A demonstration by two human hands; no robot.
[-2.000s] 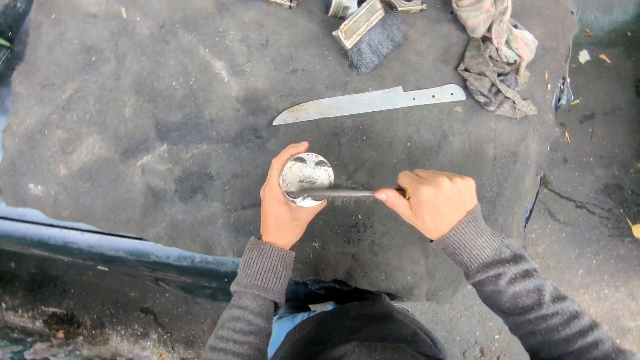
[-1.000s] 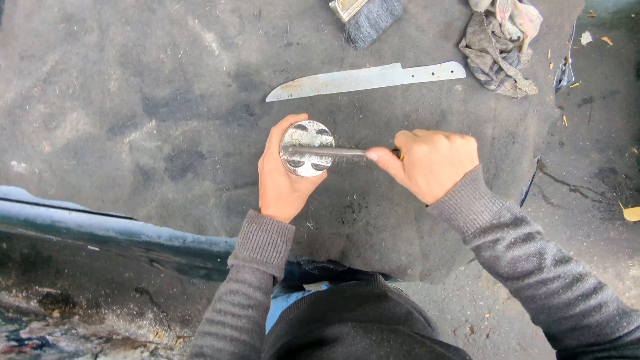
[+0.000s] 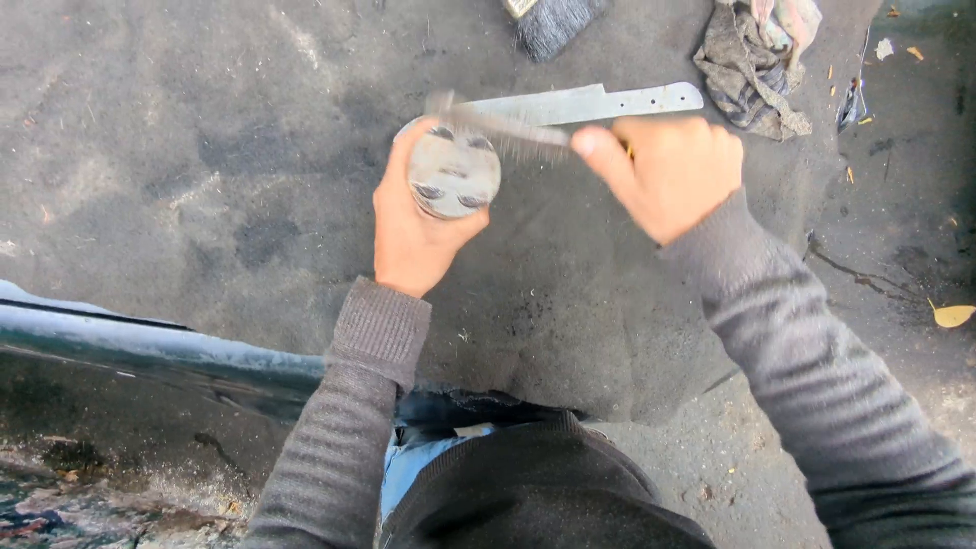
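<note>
My left hand (image 3: 415, 221) is wrapped around an engine piston (image 3: 455, 174), its round metal crown with dark valve recesses facing up. In my right hand (image 3: 671, 171) is a narrow metal tool (image 3: 526, 131), blurred by motion, so its exact kind cannot be told. The tool extends left from my fist over the upper edge of the piston; whether it touches there cannot be told. Just beyond it lies a flat metal knife blade blank (image 3: 572, 105) with several holes in its tang, its left end hidden behind the blurred tool.
A brush with dark bristles (image 3: 555, 27) lies at the top edge. Crumpled dirty rags (image 3: 751, 69) are at the upper right. The dark mat (image 3: 252, 152) ends near a bluish metal edge (image 3: 152, 334) at lower left. A yellow leaf (image 3: 953, 315) lies at far right.
The metal tool has swung from lying across the middle of the piston crown to its upper edge. My right hand has moved up, away from my body. The left hand still holds the piston.
</note>
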